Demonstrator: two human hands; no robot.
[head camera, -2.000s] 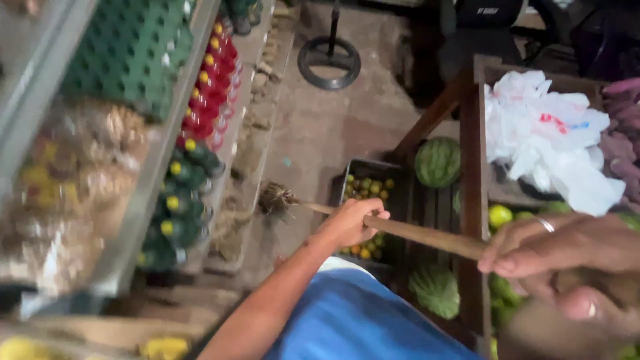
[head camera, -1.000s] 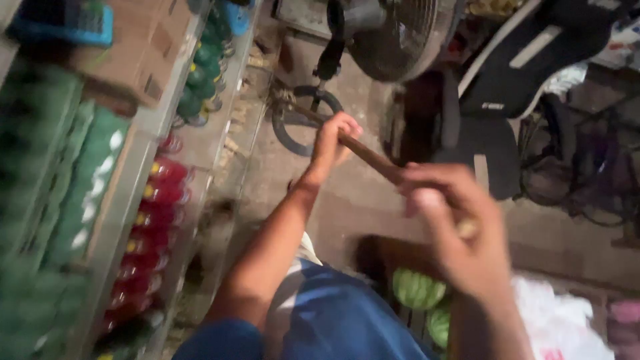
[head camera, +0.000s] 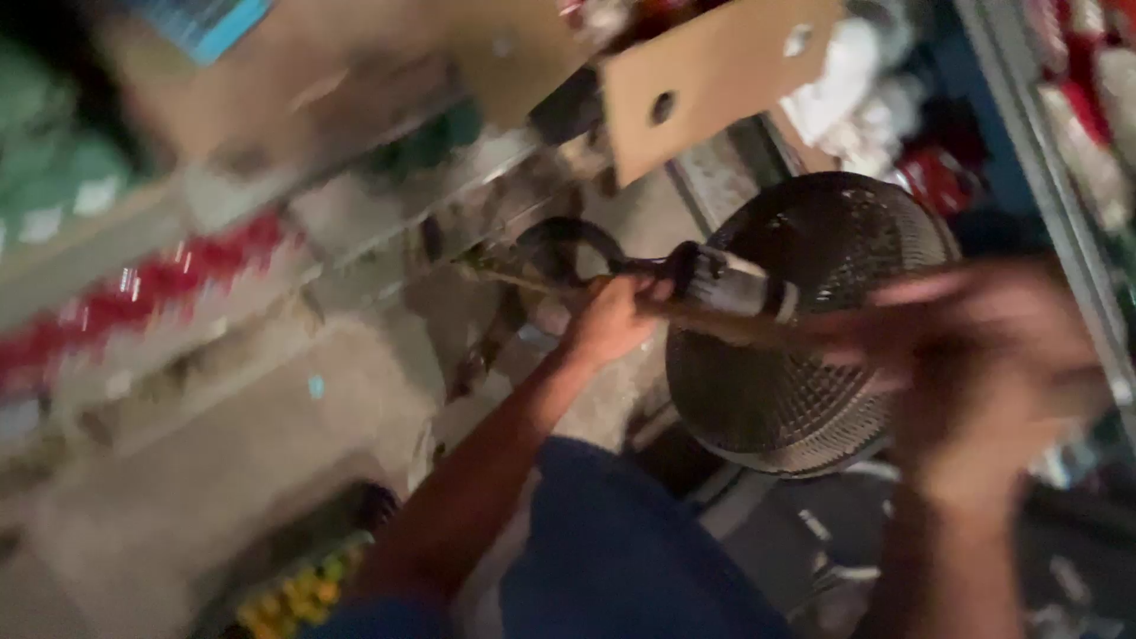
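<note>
My left hand (head camera: 614, 319) is closed around a wooden stick (head camera: 728, 323) near the middle of the picture. Farther up the same stick, at the right, my right hand (head camera: 958, 346) grips it; this hand is blurred. The stick's far end runs down and left toward the floor beside the shelf, where its tip is too blurred to make out. Just behind the stick stands a pedestal fan (head camera: 816, 390), its motor housing close to my left hand. The fan's round base ring (head camera: 568, 244) lies on the floor past my left hand.
Shelving with red bottles (head camera: 151, 293) runs along the left. A cardboard box (head camera: 710, 80) with round holes juts out at the top. Yellow and orange fruit (head camera: 306, 595) sits in a dark crate at the lower left. A black chair (head camera: 799, 541) is at the lower right.
The view has swung far round, so the fan is now close behind the stick. Both hands have kept hold of the stick as its far end moved from near the fruit crate to beside the fan base.
</note>
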